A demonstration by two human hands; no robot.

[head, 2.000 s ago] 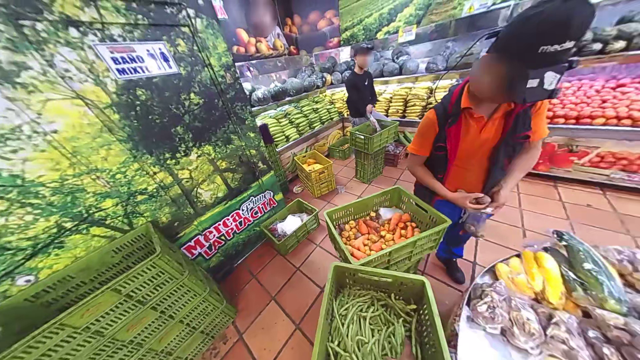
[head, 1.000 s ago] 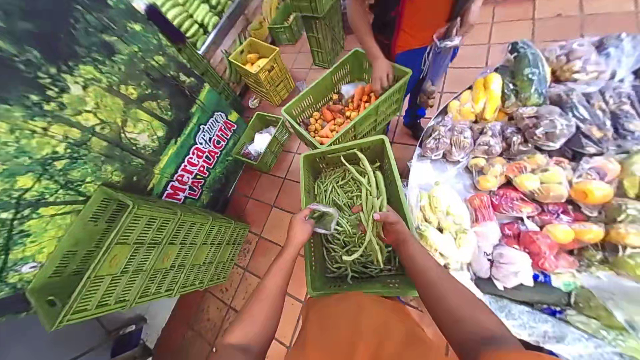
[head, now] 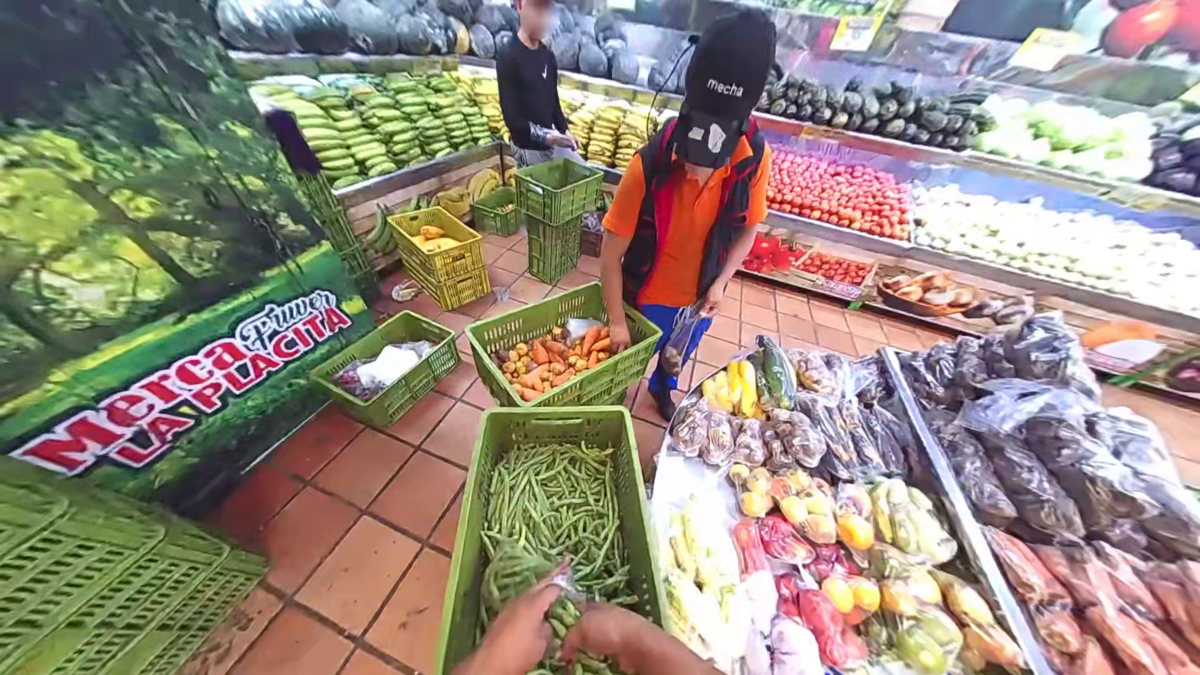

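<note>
Loose green beans fill a green plastic crate in front of me. Low over its near end, my left hand grips the gathered top of a clear plastic bag that holds green beans. Close beside it, my right hand is at the bag's neck, with its fingers partly hidden; whether it grips the plastic is hard to tell.
Beyond the crate, a co-worker in an orange shirt reaches into a crate of carrots. Bagged vegetables cover a table at right. Stacked green crates stand at left, and a small crate sits on the tiles.
My hands were apart over the crate, with long beans at the right hand and a bag at the left. Now they are together at a bag with beans inside. The view has tilted up.
</note>
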